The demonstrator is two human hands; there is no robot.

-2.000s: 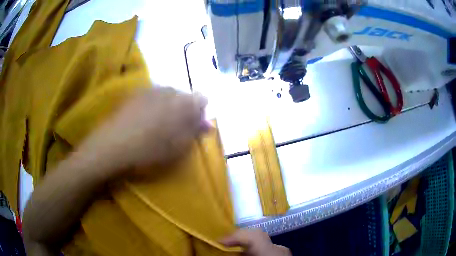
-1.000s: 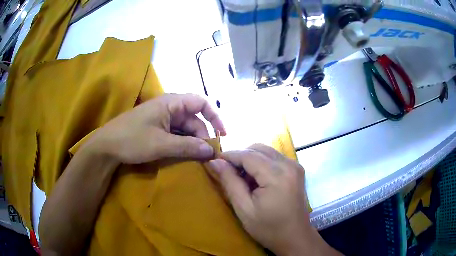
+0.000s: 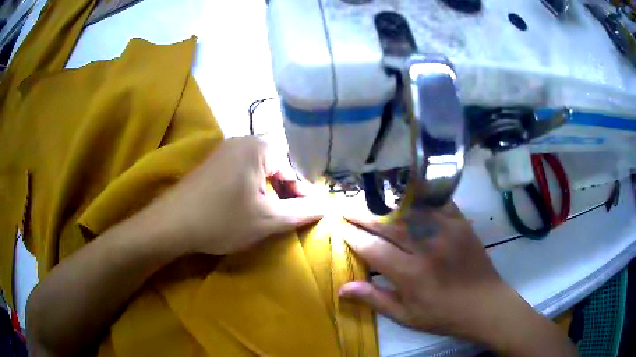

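Note:
My left hand (image 3: 244, 199) lies on the yellow cloth (image 3: 230, 300), its fingertips reaching the bright glow under the machine head. My right hand (image 3: 432, 268) lies on the right edge of the yellow zipper strip (image 3: 342, 279), fingers pointing to the same glow. Both hands press or hold the layers; the glare hides the fingertips' exact hold. The strip lies lengthwise along the right side of the cloth. The white sewing machine head (image 3: 342, 77) with its blue stripe and chrome loop (image 3: 438, 132) is above the fingers. The needle and presser foot cannot be made out clearly.
Snips with a red handle (image 3: 554, 188) and a green handle lie right of the machine head, partly covered by it. More yellow cloth (image 3: 42, 63) hangs at the left. A teal basket (image 3: 603, 314) is below the table's curved front edge (image 3: 582, 282).
The view has moved closer to the machine head. Both hands and the cloth have moved to the needle area. The zipper strip now lies along the cloth's right side, under my right hand's fingers.

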